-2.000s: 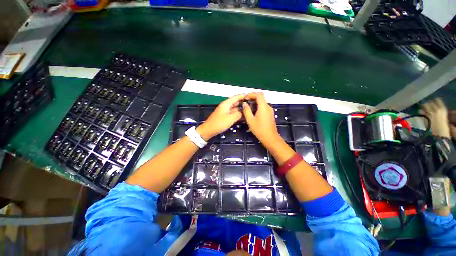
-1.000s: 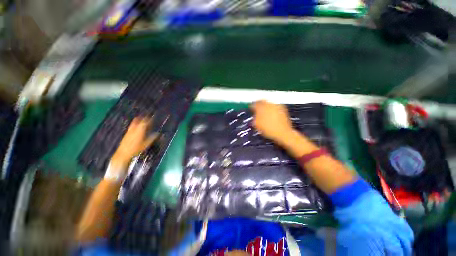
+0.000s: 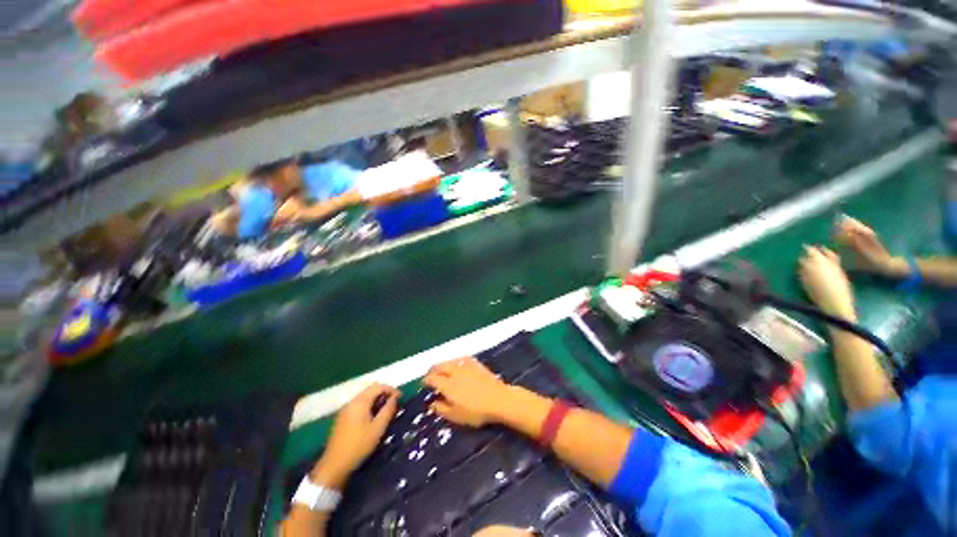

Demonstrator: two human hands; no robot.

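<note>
The centre tray [image 3: 462, 477], glossy black with a cell grid, lies under my hands. Several small white or silvery loose parts [image 3: 422, 441] lie in its upper cells. My left hand [image 3: 360, 425] is at the tray's upper left edge and holds a small dark unit [image 3: 382, 402] at its fingertips. My right hand [image 3: 467, 391] is over the tray's upper cells, palm down with bent fingers; whether it pinches a tiny part cannot be told. The left tray [image 3: 173, 472] holds rows of units, blurred.
A fan [image 3: 682, 367] with a round label stands right on a red base [image 3: 740, 420], with cables and a solder reel [image 3: 626, 301]. Another person's hands [image 3: 829, 275] are further right. A white post [image 3: 642, 136] rises beyond; blue bins [image 3: 247, 278] line the far side.
The view has swung right and up. My left hand has come back from the left tray to the centre tray with a dark unit. My right hand stays over the loose parts.
</note>
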